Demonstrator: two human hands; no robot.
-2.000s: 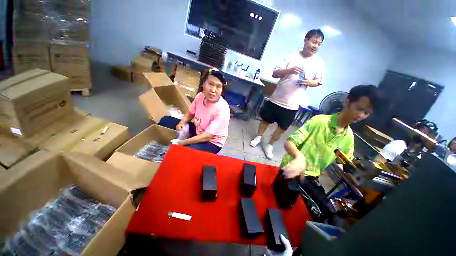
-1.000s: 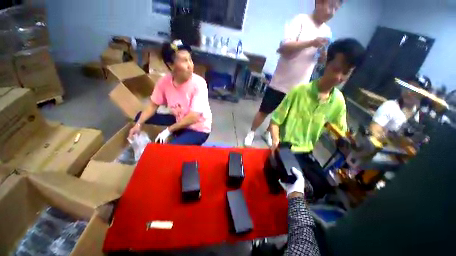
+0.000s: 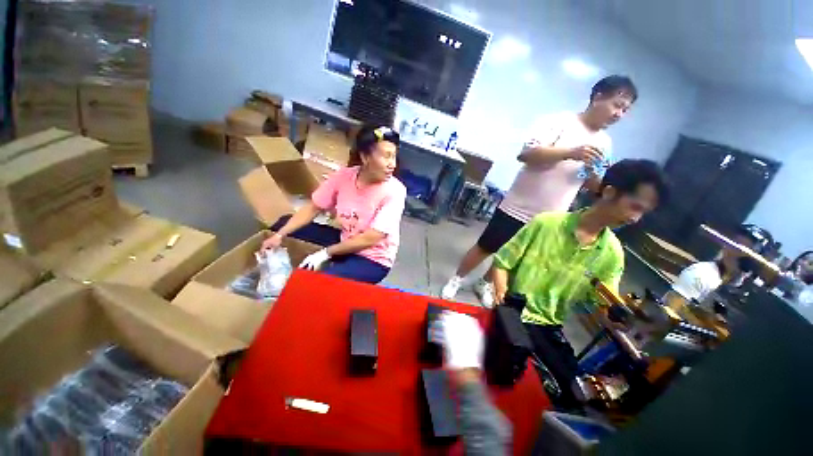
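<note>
My right hand (image 3: 463, 343), in a white glove and blurred, is over the red table (image 3: 307, 356). It is at a black block (image 3: 434, 335) and partly covers it; its grip cannot be made out. Another black block (image 3: 364, 341) stands to the left. A third block (image 3: 438, 405) lies nearer, beside my forearm. More black blocks (image 3: 508, 346) are grouped at the table's right edge. A small white-handled tool (image 3: 307, 405) lies at the front left. My left hand is out of the picture.
An open carton (image 3: 201, 405) with bagged pieces (image 3: 107, 401) is at the left. A person in pink (image 3: 361, 214) handles a clear bag (image 3: 274, 270) at a second carton. A person in green (image 3: 566, 267) sits beyond the right edge; another person (image 3: 557, 169) stands behind.
The near-right block has moved to the group at the right edge; my right hand held a block there a second ago. The hand has since moved left to the back-middle block.
</note>
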